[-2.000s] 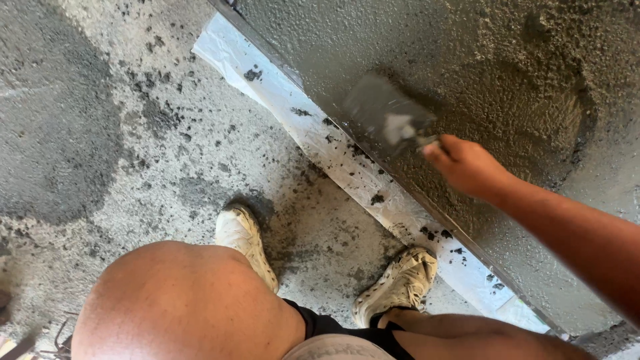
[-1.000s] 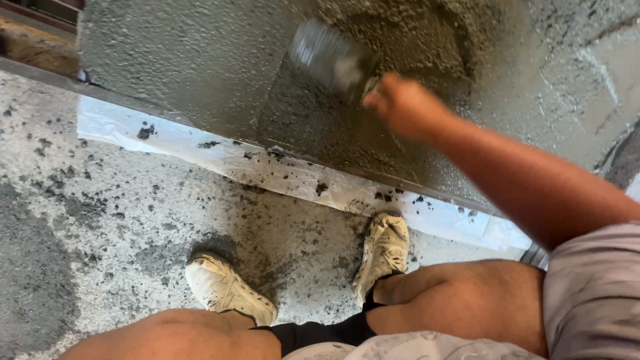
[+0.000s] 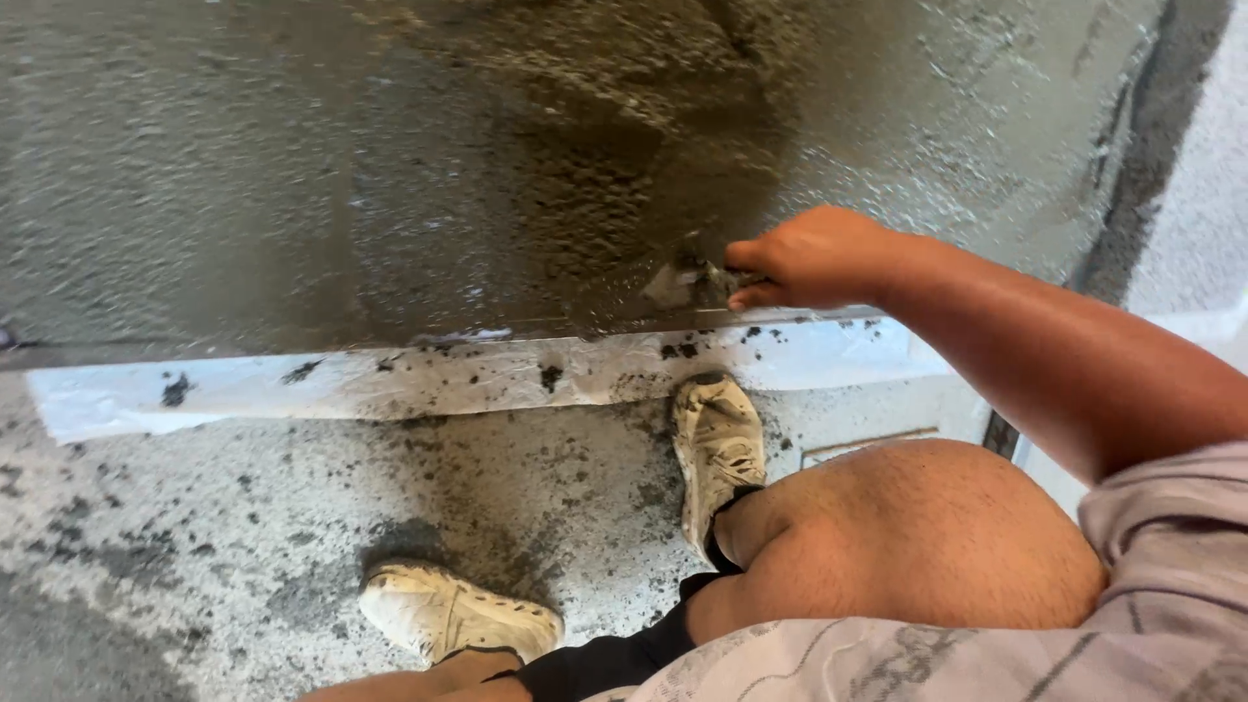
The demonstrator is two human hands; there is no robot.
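Note:
My right hand [image 3: 814,261] grips the handle of a mortar-smeared trowel [image 3: 634,288]. The blade lies low over wet mortar [image 3: 439,195], close to its near edge, and blends with the grey surface, so its outline is hard to make out. Rough, darker mortar lies just beyond the blade, while the mortar to the left looks smoother. A thin straight edging strip [image 3: 273,346] borders the mortar on my side. My left hand is out of the picture.
White plastic sheeting [image 3: 468,375], dotted with mortar crumbs, runs along the edge. My two stained shoes [image 3: 721,448] stand on a speckled concrete floor [image 3: 292,507]. A darker border [image 3: 1160,146] and a pale surface lie at the far right.
My right hand has brought the trowel from farther out on the mortar to its near edge, still holding it. The view has turned strongly.

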